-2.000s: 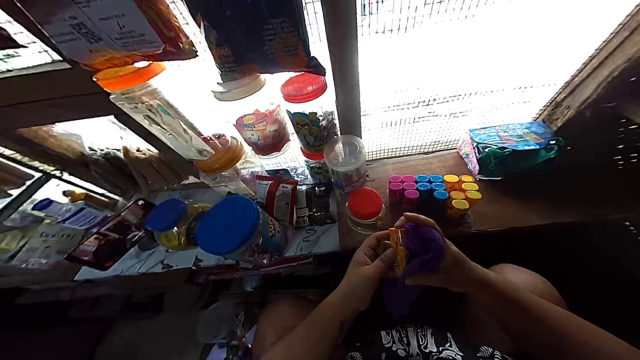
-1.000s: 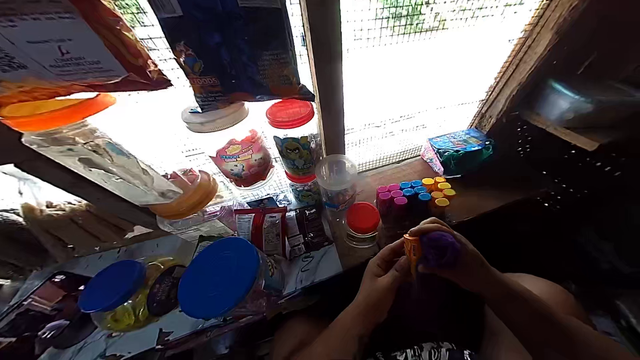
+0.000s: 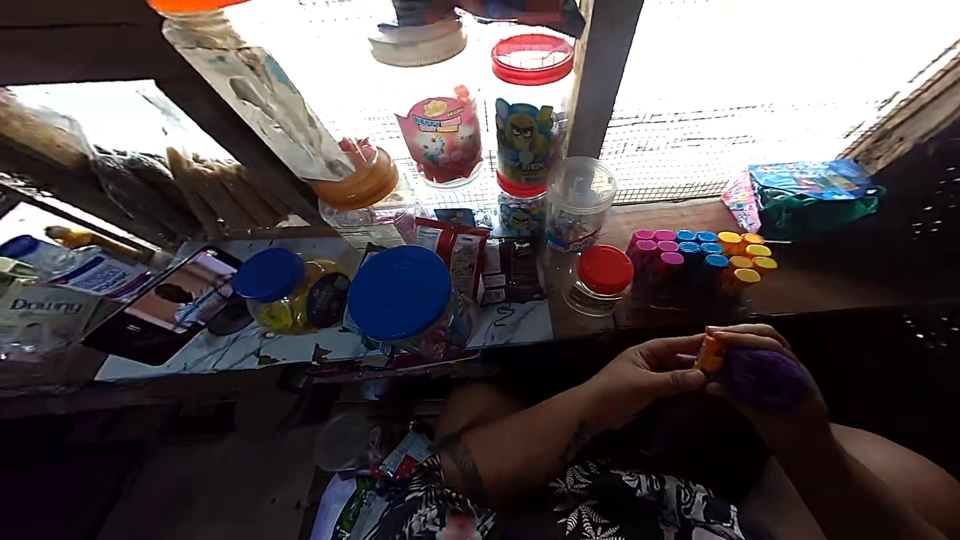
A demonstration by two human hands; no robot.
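Observation:
My left hand (image 3: 660,371) pinches a small orange tube (image 3: 710,355) between thumb and fingers. My right hand (image 3: 787,405) holds a bunched purple cloth (image 3: 765,376) against the tube, its fingertips at the tube's top. Above the hands, on the wooden ledge, stand upright tubes in color groups: pink-capped tubes (image 3: 655,247), blue-capped tubes (image 3: 702,247) and yellow-capped tubes (image 3: 746,255). Just left of them is a small clear jar with a red lid (image 3: 604,270). The palm of my right hand is hidden by the cloth.
Blue-lidded plastic jars (image 3: 400,292), snack packets (image 3: 454,251) and a propped smartphone (image 3: 169,300) line the shelf at left. Tall jars stand by the mesh window, among them a red-lidded jar (image 3: 532,60). A blue and green package (image 3: 814,195) lies at the ledge's right.
Both hands stay together around the orange tube and the purple cloth. The tube, tilted beside the cloth a second ago, is now largely covered by fingers. The view has shifted.

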